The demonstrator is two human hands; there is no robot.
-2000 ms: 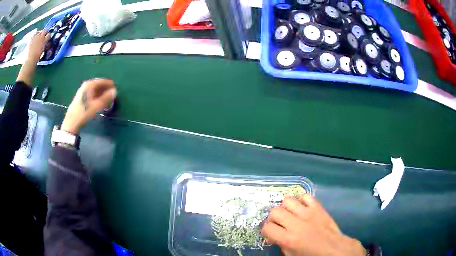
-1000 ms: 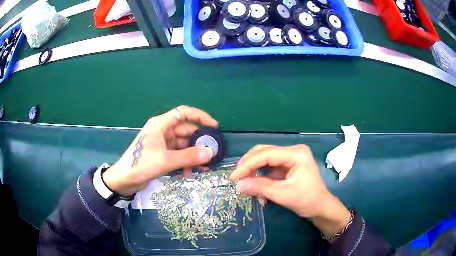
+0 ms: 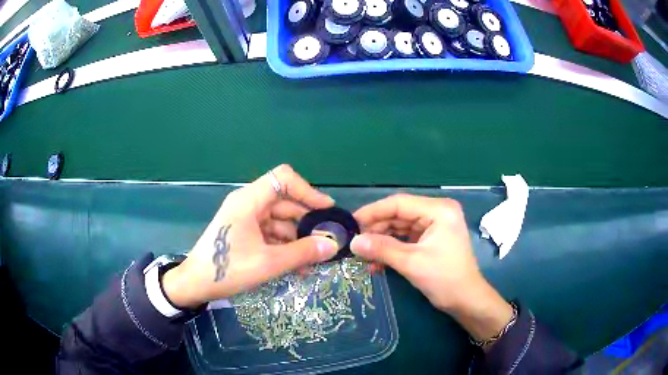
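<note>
My left hand [image 3: 256, 238] holds a black wheel [image 3: 329, 226] with a pale hub between thumb and fingers, just above the far edge of the clear plastic tub [image 3: 293, 364]. My right hand [image 3: 421, 245] has thumb and forefinger pinched at the wheel's right edge. Whether a small metal piece is between those fingertips cannot be told. The tub holds a loose heap of small silver and yellowish metal pieces [image 3: 293, 311]. My left hand partly covers the tub and the white label in it.
A blue bin [image 3: 399, 66] full of wheels lies across the green belt [image 3: 220, 121]. White scrap [image 3: 507, 216] lies right of my hands. Wheels [image 3: 55, 165] stand at the belt edge far left. Red bins [image 3: 604, 38], a grey post [image 3: 220, 29] and a plastic bag [image 3: 58, 33] are beyond.
My left hand came back from the belt edge at left with a wheel. My right hand left the tub's heap and has now moved up against the wheel's right edge.
</note>
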